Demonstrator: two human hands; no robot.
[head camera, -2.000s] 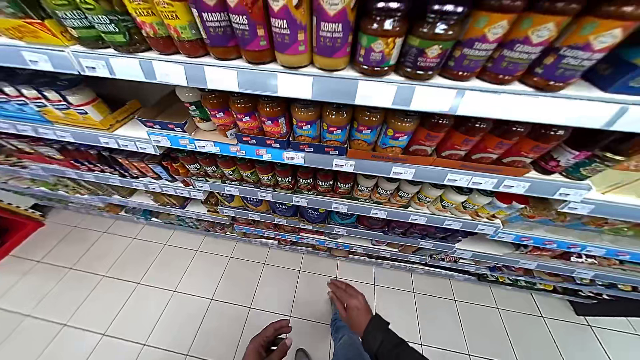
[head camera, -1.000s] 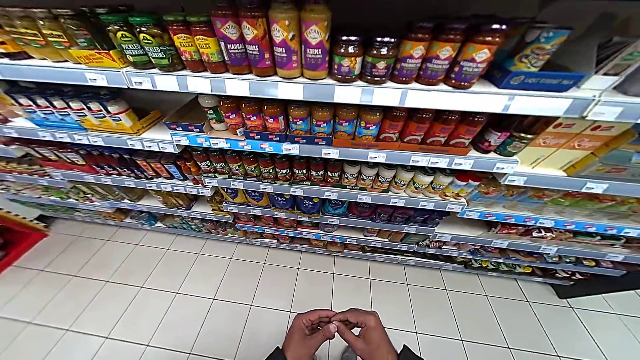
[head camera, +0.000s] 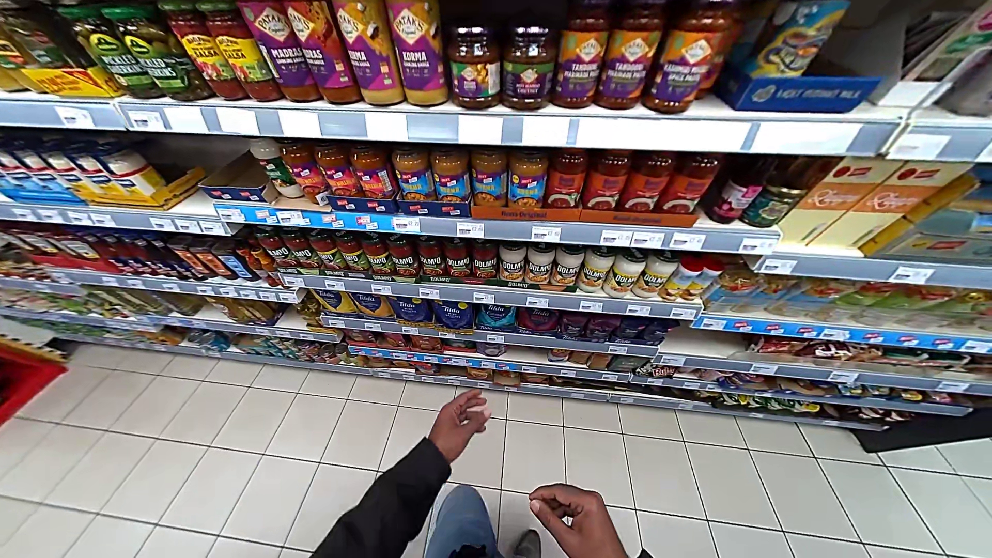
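My left hand reaches out over the tiled floor, its fingers loosely curled and apart, with nothing seen in it. Lower and to the right, my right hand is bent with thumb and forefinger near each other; no object shows between them. Neither hand touches the shelves. Beyond them stand Dolmio sauce jars on a middle shelf, with Tilda rice pouches below. Higher up are jars of orange sauce in card trays, and on the top shelf Patak's jars.
Shelf edges with price labels run across the view. Pickled gherkin jars stand at the upper left, a blue carton tray at the upper right. A red object is at the left edge. My jeans-clad leg is below.
My hands were together at the fingertips one second ago and are now apart. The left one has moved forward toward the shelves, and more of its dark sleeve shows.
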